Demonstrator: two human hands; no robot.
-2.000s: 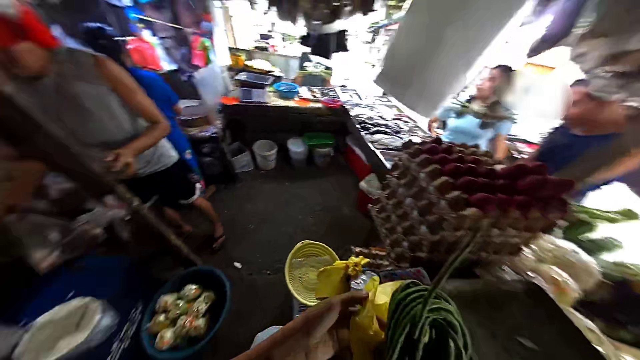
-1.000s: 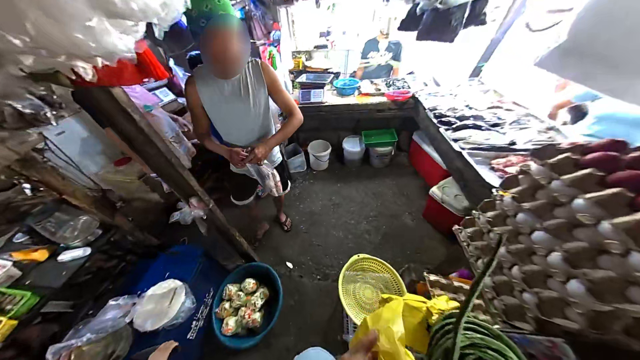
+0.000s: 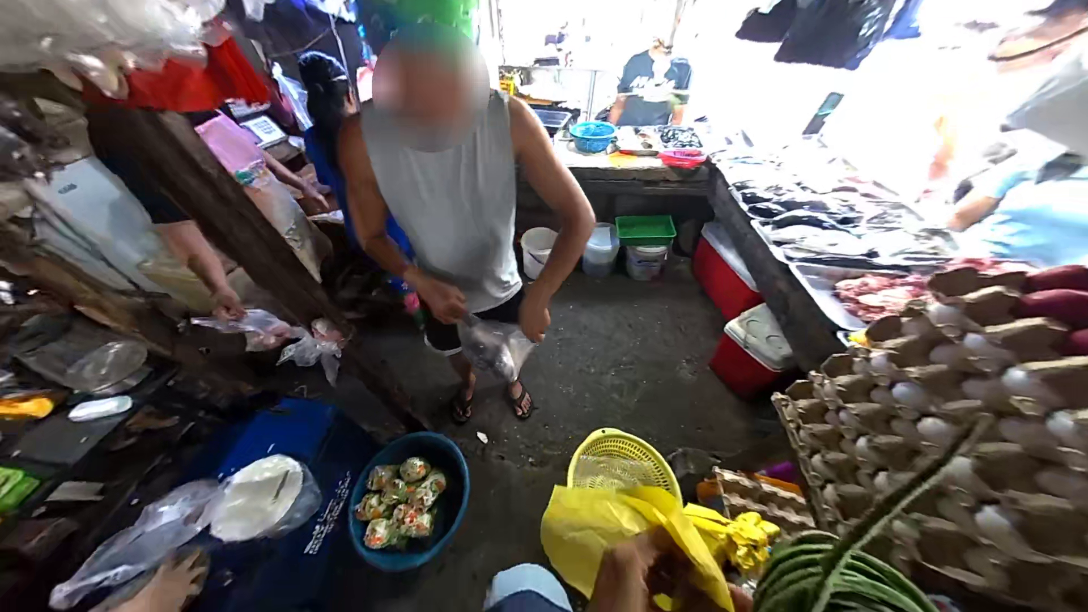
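At the bottom centre, my left hand (image 3: 633,565) grips a yellow plastic bag (image 3: 586,527), its fingers partly hidden by the folds. A small part of what looks like my right hand (image 3: 741,598) shows beside the bag at the bottom edge; its fingers are hidden. More bunched yellow plastic (image 3: 735,540) lies to the right, next to a bundle of long green beans (image 3: 837,582). Just beyond the bag is a yellow strainer basket (image 3: 620,438) with clear plastic inside. A blue basin (image 3: 463,501) to the left holds several wrapped, colourful bundles (image 3: 412,518).
A person (image 3: 450,204) stands ahead holding a clear bag (image 3: 497,347). Stacked egg trays (image 3: 901,433) rise at right, with red coolers (image 3: 744,370) and a fish counter (image 3: 748,229) behind. A wooden post (image 3: 246,229) slants at left; another person's hand (image 3: 170,582) is at bottom left.
The view has swung right, then back partly left. The yellow bag is more spread out over my left hand. The person ahead has come nearer since one second ago.
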